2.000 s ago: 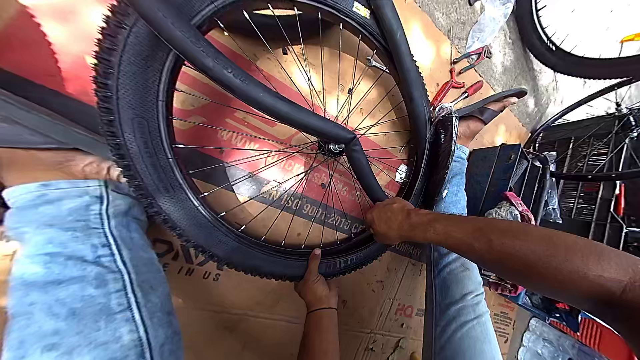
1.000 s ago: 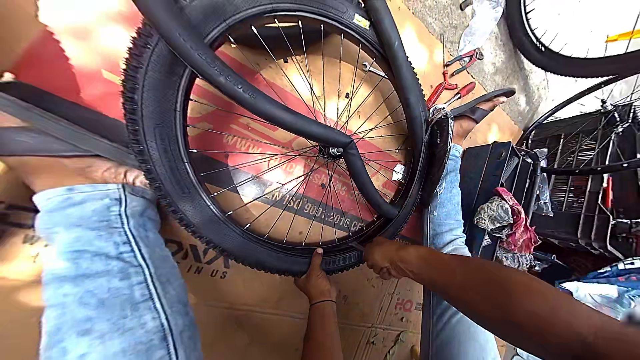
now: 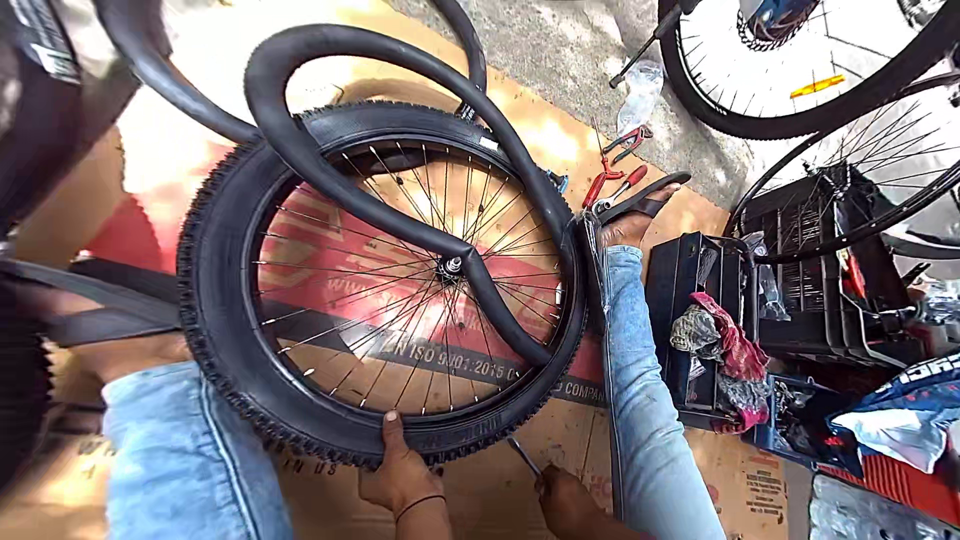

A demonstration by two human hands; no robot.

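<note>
A spoked bicycle wheel with a knobby black tyre (image 3: 225, 322) lies over printed cardboard between the legs. My left hand (image 3: 405, 472) grips the tyre's near edge, thumb on the sidewall. To its right, my right hand (image 3: 566, 499) holds a slim metal tool (image 3: 523, 456), whose tip meets or lies just under the tyre's edge; the tip is not clear. A black inner tube (image 3: 390, 214) loops over the wheel, crosses beside the hub (image 3: 451, 268) and enters the tyre at the lower right.
Red-handled pliers (image 3: 628, 142) and other hand tools lie beyond the right foot. At right stand a black toolbox (image 3: 664, 300) with a rag (image 3: 724, 352), a black crate (image 3: 795, 255) and another bicycle wheel (image 3: 720, 124). Cardboard (image 3: 555, 120) covers the ground.
My right hand has moved from the tyre's lower right edge to below it, and now holds a metal tool. My left hand stays on the near edge. The view has shifted.
</note>
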